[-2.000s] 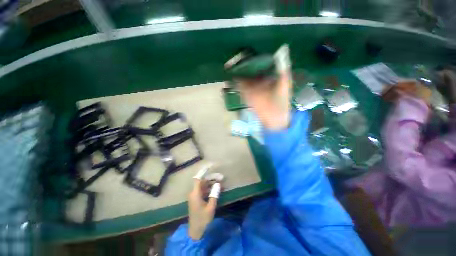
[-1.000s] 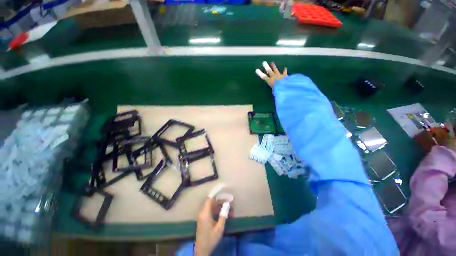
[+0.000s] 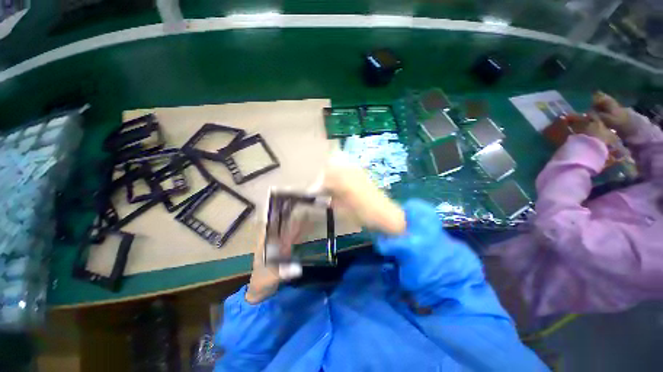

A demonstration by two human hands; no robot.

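A black open front frame (image 3: 335, 236) is held up over the front edge of the beige sheet. My left hand (image 3: 266, 265) grips it at its left side, with a white-covered fingertip at the lower corner. My right hand (image 3: 360, 196) is blurred at the frame's upper right; whether it holds anything is unclear. Loose black frames (image 3: 216, 213) lie in an overlapping pile on the left of the sheet. Pale button strips (image 3: 378, 156) lie in a heap right of the sheet. Green board-and-frame assemblies (image 3: 362, 120) sit in a row beyond the strips.
Display boards (image 3: 445, 155) lie on clear film at the right. Small black units (image 3: 382, 66) stand along the far side. A tray of pale strips (image 3: 29, 182) is at far left. A co-worker in pink sleeves (image 3: 581, 182) works at the right beside a printed sheet (image 3: 539, 109).
My right hand has come back from the far side to my left hand. A frame has left the pile and is now in my left hand. A black unit now shows beyond the assemblies.
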